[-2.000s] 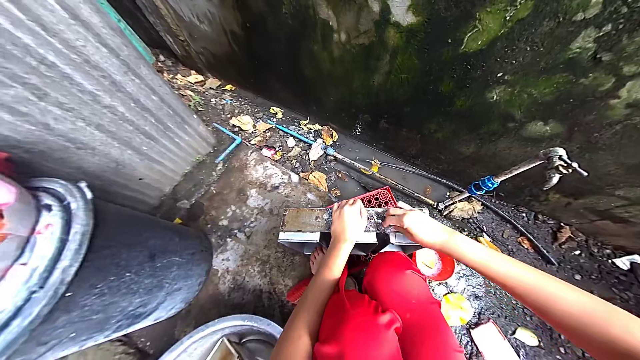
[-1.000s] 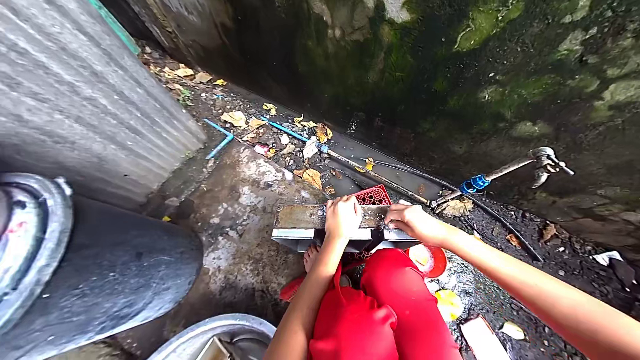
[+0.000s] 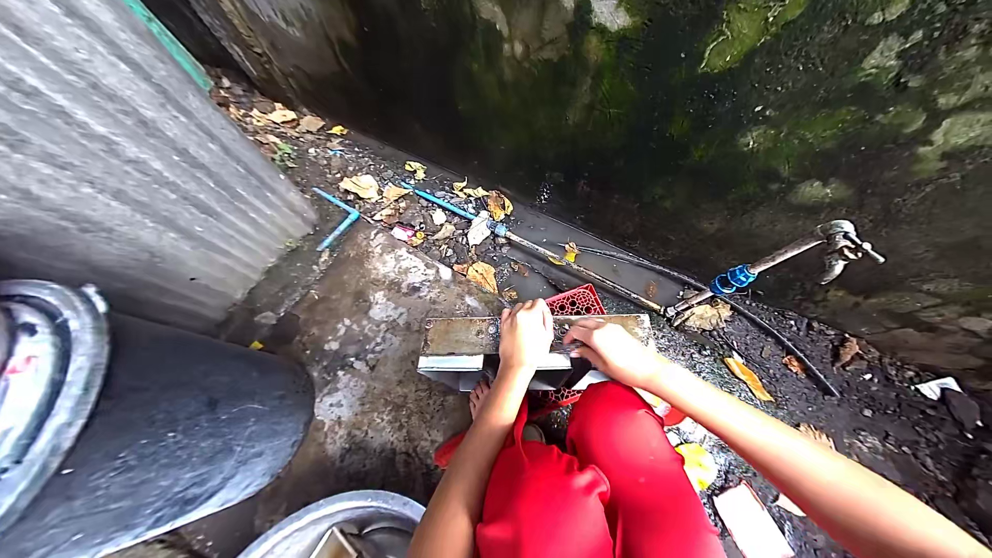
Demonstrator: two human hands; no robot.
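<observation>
A box-like metal object with a stained, rusty top plate (image 3: 457,336) and pale sides lies across the front of my knees, over a red plastic crate (image 3: 577,301). My left hand (image 3: 527,335) grips the plate near its middle, fingers curled over the far edge. Just to its right, my right hand (image 3: 612,350) rests on the plate with bent fingers; whether it holds anything is hidden. A dark opening shows in the near side of the object below my hands.
A metal tap (image 3: 841,246) on a pipe with blue fittings stands at right, before a mossy wall (image 3: 659,116). At left are a large dark container (image 3: 178,418) and corrugated sheeting (image 3: 139,170). A metal basin (image 3: 349,508) sits at bottom. Blue pipe (image 3: 339,230) and leaves litter the ground.
My left hand stays on the plate. My right hand remains beside it, with no plain change in its hold. The view has shifted slightly.
</observation>
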